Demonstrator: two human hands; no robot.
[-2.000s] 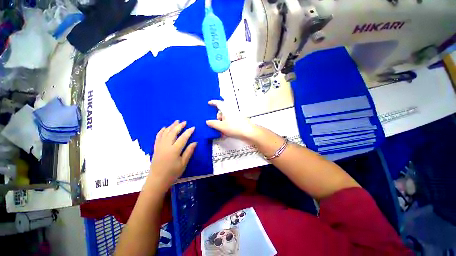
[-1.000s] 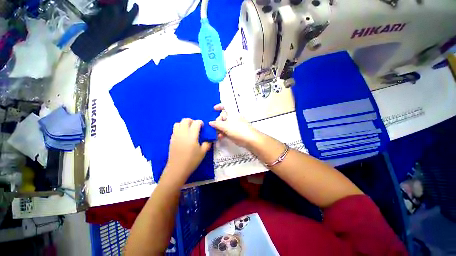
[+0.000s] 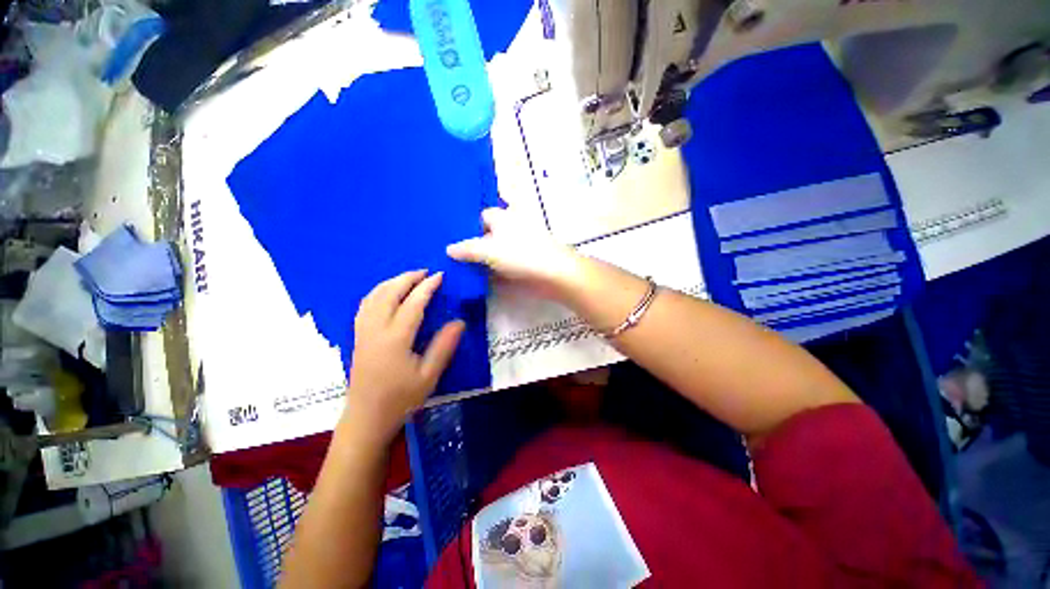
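Observation:
A bright blue cloth panel (image 3: 357, 184) lies flat on the white machine table (image 3: 236, 380), left of the needle area. My left hand (image 3: 397, 351) rests on its lower part with fingers spread. My right hand (image 3: 507, 255) is at the panel's right edge, thumb and a finger over the cloth; whether it pinches the edge cannot be told. A blue stack with pale grey-blue strips (image 3: 806, 247) lies right of the presser foot (image 3: 622, 152) and hangs over the table's front edge.
The light-blue lamp (image 3: 453, 69) hangs over the panel's top right. More blue cloth (image 3: 507, 21) lies behind it. Black cloth (image 3: 213, 46) is at the back left, small folded pieces (image 3: 129, 278) at far left. A blue basket (image 3: 267, 518) and red cloth (image 3: 311, 460) are below the front edge.
My left hand has moved left from beside my right hand and its fingers have spread on the cloth. The view has shifted, so the machine and lamp sit higher in the picture.

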